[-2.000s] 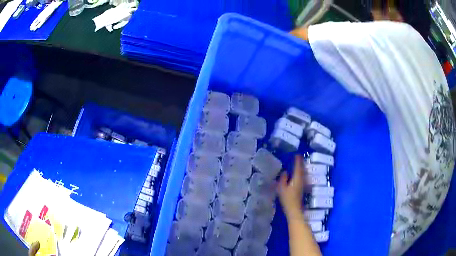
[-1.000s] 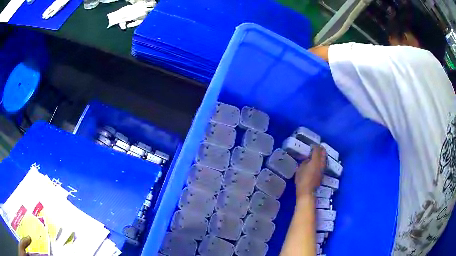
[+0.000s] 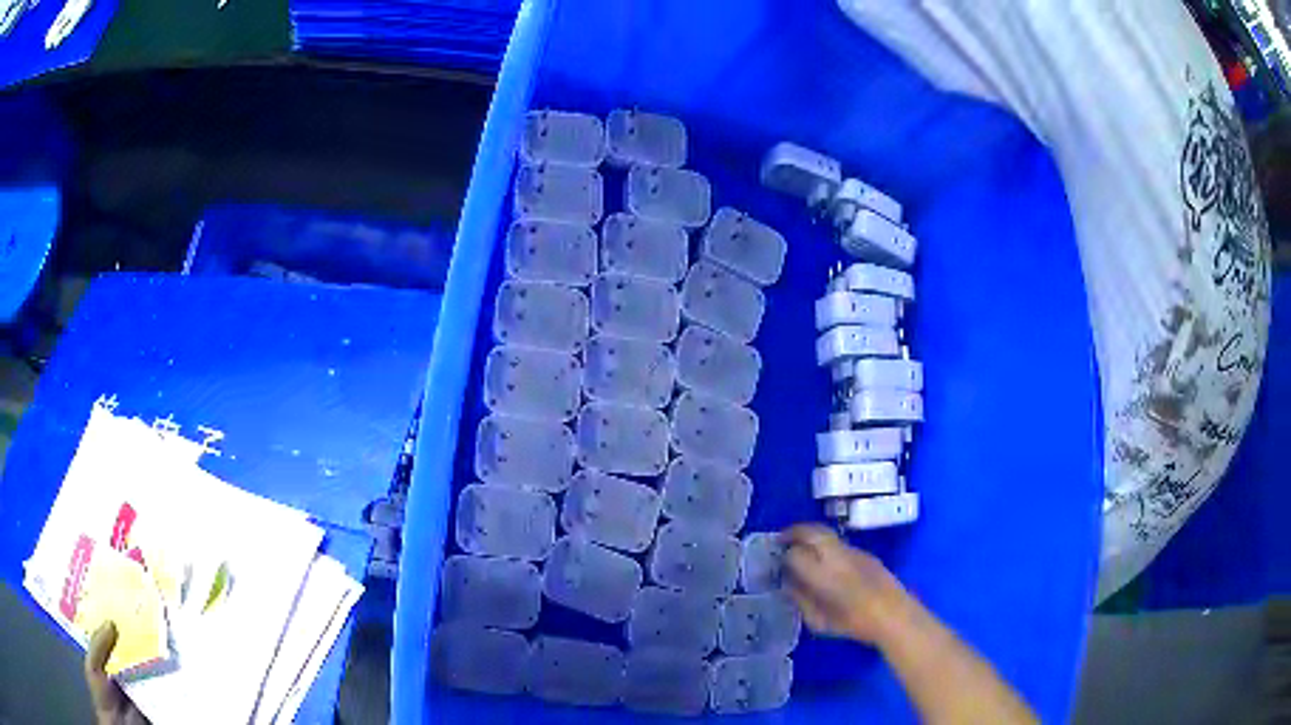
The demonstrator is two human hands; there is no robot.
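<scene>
White-grey power units (image 3: 586,371) lie flat in rows inside a large blue tote (image 3: 991,425). Other units (image 3: 855,343) stand on edge in a narrow, uneven line on the right side of the tote. My right hand (image 3: 838,581) reaches in from the lower right, its fingers closed on one flat unit (image 3: 763,561) at the near end of a short fourth row; the fingers hide part of it. My left hand (image 3: 108,683), cut off by the bottom edge, holds white papers (image 3: 234,567) with a yellow card (image 3: 128,616) on top, at lower left.
A blue sheet (image 3: 269,368) with white lettering lies under the papers. A lower blue bin (image 3: 319,241) is behind it. A person in a marked white shirt (image 3: 1133,213) leans along the tote's right side. Stacked blue sheets (image 3: 404,31) and a blue stool (image 3: 26,241) are at upper left.
My right hand has moved from the on-edge units to the flat units at the near end. The view has shifted, showing more of the near rows. The left hand still holds the papers.
</scene>
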